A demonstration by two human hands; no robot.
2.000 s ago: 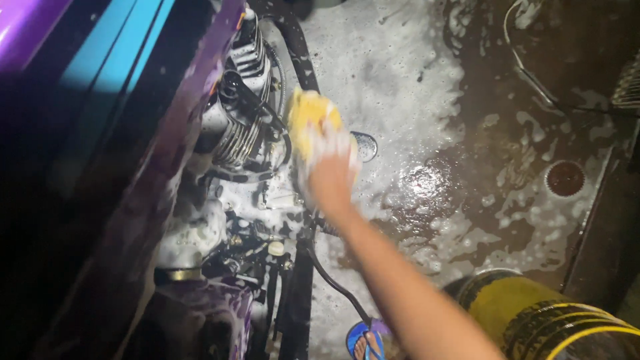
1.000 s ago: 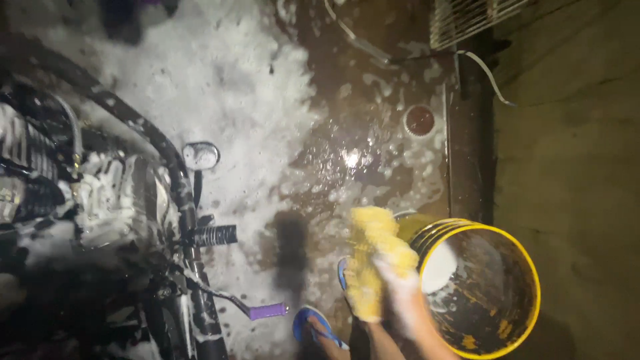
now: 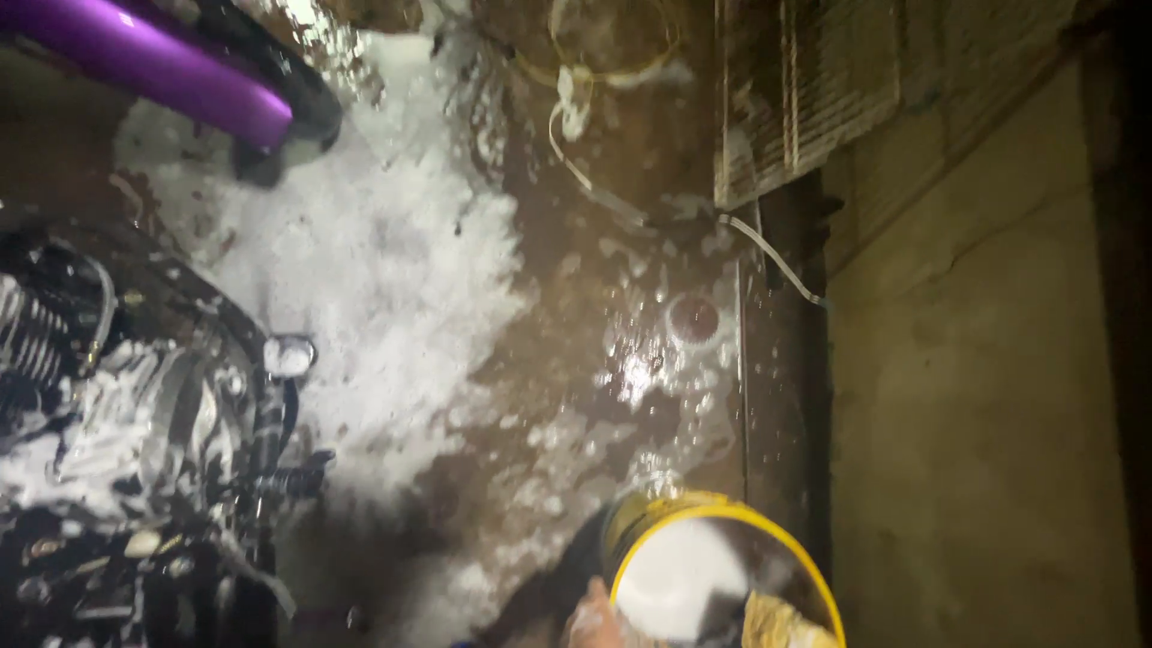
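My left hand [image 3: 596, 619], wet with suds, is at the bottom edge beside the left rim of a yellow plastic bucket [image 3: 814, 567]. Its fingers are blurred, and whether they grip the rim cannot be told. White foam [image 3: 679, 576] lies inside the bucket. A yellow sponge or cloth [image 3: 778, 621] shows inside the bucket's mouth, low and to the right, cut off by the frame. My right hand is not visible. At the left stands a motorcycle with a foam-covered engine [image 3: 126, 423] and a footpeg [image 3: 292, 477].
A purple fender [image 3: 171, 72] juts in at upper left. Foam spreads over the wet floor [image 3: 360, 270] around a round drain [image 3: 693, 319]. A pale hose or cable [image 3: 774, 256] runs beside a wire rack [image 3: 810, 90]. A wall [image 3: 963, 405] stands at the right.
The yellow sponge was on the motorcycle, then held beside the bucket; now it is in the bucket's mouth. The view has shifted away from the motorcycle.
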